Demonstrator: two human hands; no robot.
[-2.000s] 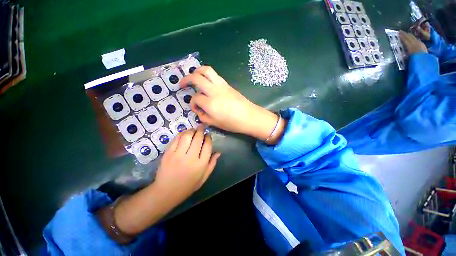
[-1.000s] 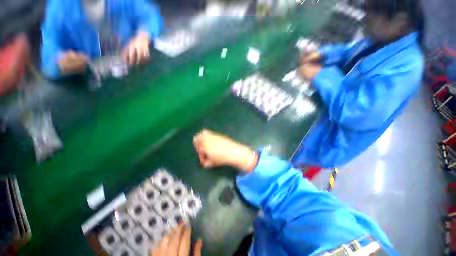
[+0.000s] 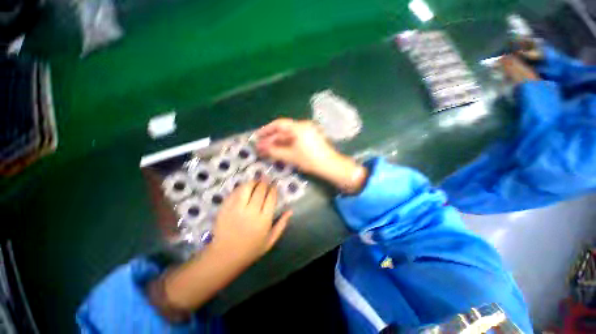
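A pale panel (image 3: 202, 177) of repeated square units with dark round centres lies on the dark green mat in front of me. My left hand (image 3: 244, 218) rests palm down over its lower middle and covers some units. My right hand (image 3: 293, 147) is over its upper right part, with thumb and fingers drawn together. The image is blurred, so I cannot tell whether either hand holds a small part. A pale component pile (image 3: 336, 116) lies just beyond my right hand.
A white paper label (image 3: 162, 124) lies behind the panel. A panel stack (image 3: 441, 69) stands further right. A neighbour's hand (image 3: 519, 68) and blue sleeve are at far right. Dark stacked trays (image 3: 25, 111) and a clear plastic bag (image 3: 98, 26) are at left.
The view has swung back down from the neighbours to the panel. My right hand, closed and away from the panel a second ago, is now over the panel's upper right.
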